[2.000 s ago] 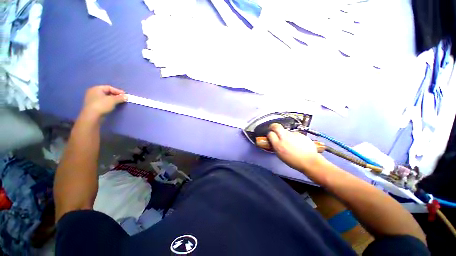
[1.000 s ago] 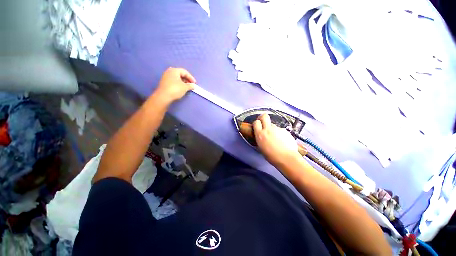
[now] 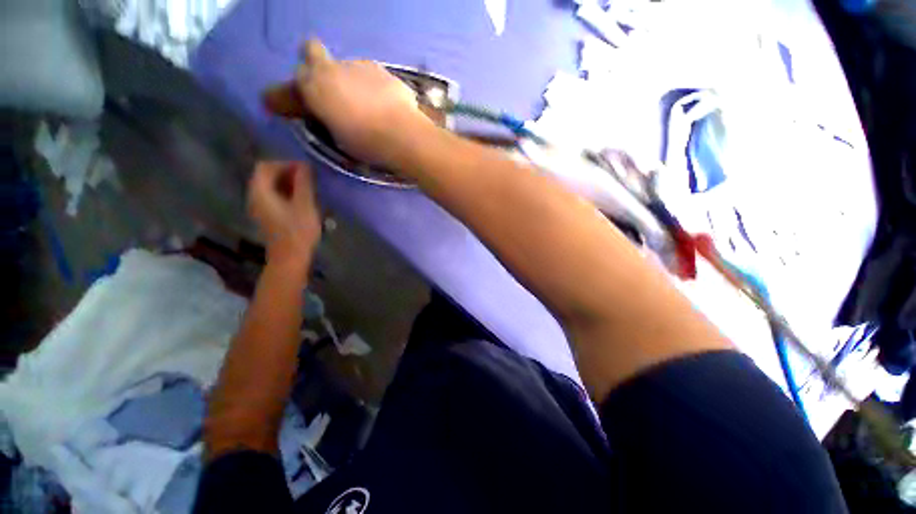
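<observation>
The steam iron (image 3: 347, 161) lies at the left end of the purple-blue table (image 3: 452, 246), close to its near edge. My right hand (image 3: 352, 105) grips its brown handle, and the hand and forearm hide much of the iron. My left hand (image 3: 286, 206) is just off the near table edge, below the iron, with curled, blurred fingers. I cannot tell whether it holds anything. The narrow white strip cannot be made out.
The blue hose (image 3: 492, 117) and a brown hose trail right from the iron, past a red tie (image 3: 691, 253). A white fabric heap (image 3: 793, 151) covers the far right table. White cloth (image 3: 131, 331) lies on the floor at left. Dark cloth (image 3: 894, 221) stands at far right.
The view has turned left. The iron and my right hand have moved left along the table to its end. My left hand has come down off the table; the white strip no longer shows.
</observation>
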